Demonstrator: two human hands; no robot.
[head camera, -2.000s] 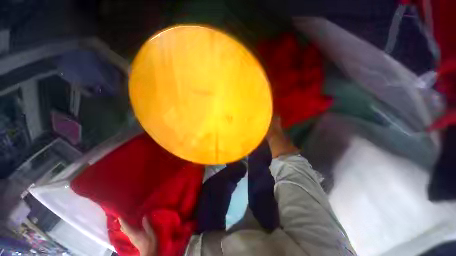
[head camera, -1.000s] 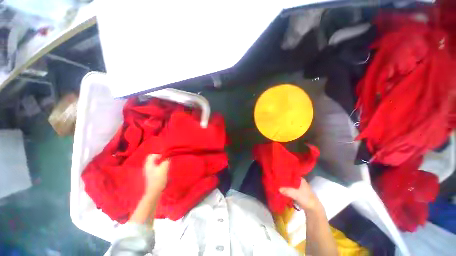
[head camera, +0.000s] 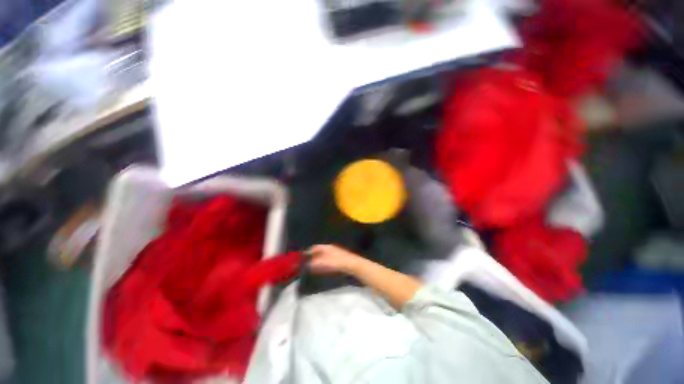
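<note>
My right hand (head camera: 331, 259) is closed on the end of a red garment (head camera: 281, 268), just past the right rim of the white plastic bin (head camera: 274, 229). The garment stretches left from my fingers into the heap of red garments (head camera: 184, 285) in the bin. The picture is blurred, and a small dark patch at my fingertips cannot be made out. My left hand is not in view.
A white-topped table (head camera: 240, 82) stands beyond the bin. A round yellow stool (head camera: 370, 190) is ahead of my right hand. A large red garment pile (head camera: 502, 142) is at the right, above a white bin (head camera: 480, 262) with dark garments (head camera: 517, 315).
My right hand has moved left from beside the stool to the bin's right rim. My left hand has left the picture. The view has shifted, and the stool appears smaller and further left.
</note>
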